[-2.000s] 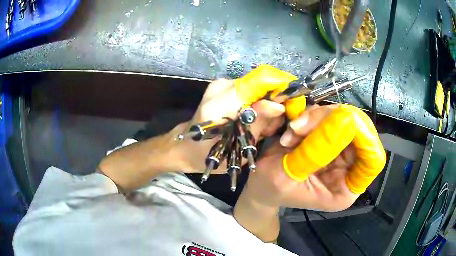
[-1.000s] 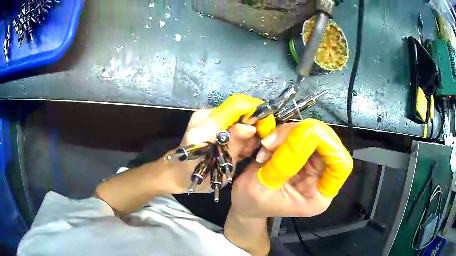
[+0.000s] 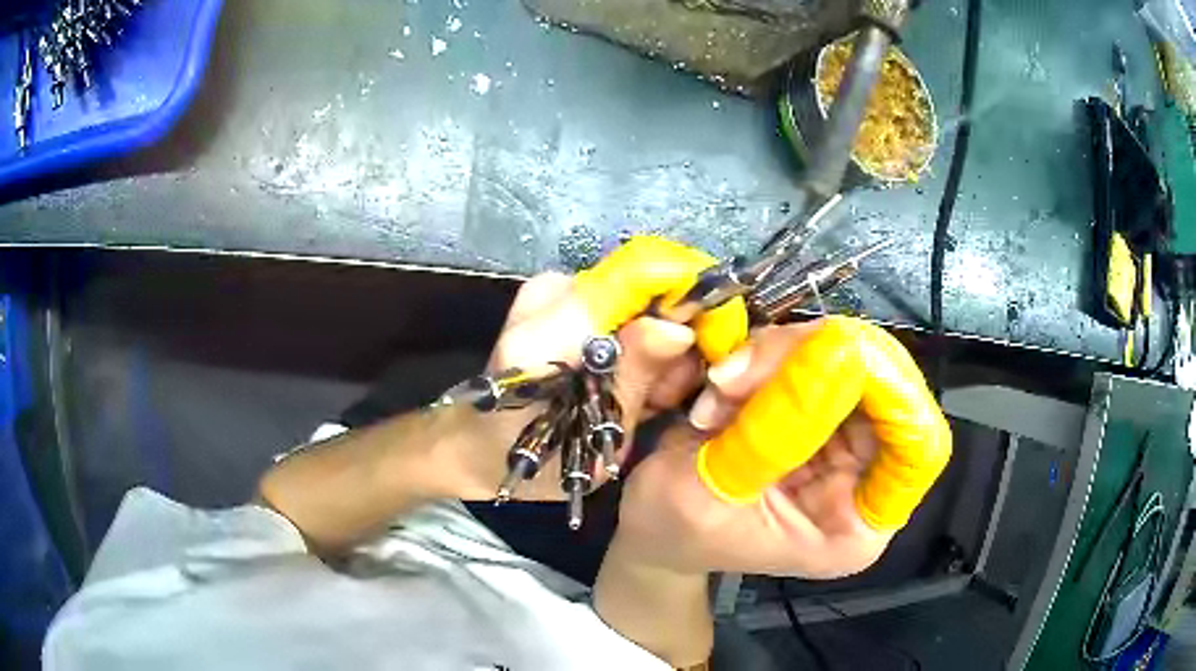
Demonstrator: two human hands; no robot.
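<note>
My left hand (image 3: pixel 590 328) wears yellow finger cots and is closed around a bundle of dark and silver connector plugs (image 3: pixel 577 452). Several plugs fan out below the fist, and more stick out past the fingertips toward the iron. My right hand (image 3: pixel 813 439), also with yellow cots, is curled against the left, its fingertips touching at the bundle. A fine bright strand (image 3: pixel 816 282) shows above its fingers; I cannot tell if it is solder or a wire end. The dark soldering iron (image 3: pixel 850 112) points down, its tip close to the upper plug ends.
The grey-green bench (image 3: pixel 367 144) carries a blue tray (image 3: pixel 171 112) with heaped connectors at upper left. A tin of golden rough material (image 3: pixel 898 118) sits by the iron, beside a dark stand base (image 3: pixel 669 39). A black cord (image 3: pixel 957 171) crosses the bench. A yellow-and-black tool (image 3: pixel 1121 269) lies at right.
The whole view has shifted, moving bench and hands together. The upper plug ends fan a little differently near the iron. Both hands keep nearly the same grip, and faint smoke now shows right of the tin.
</note>
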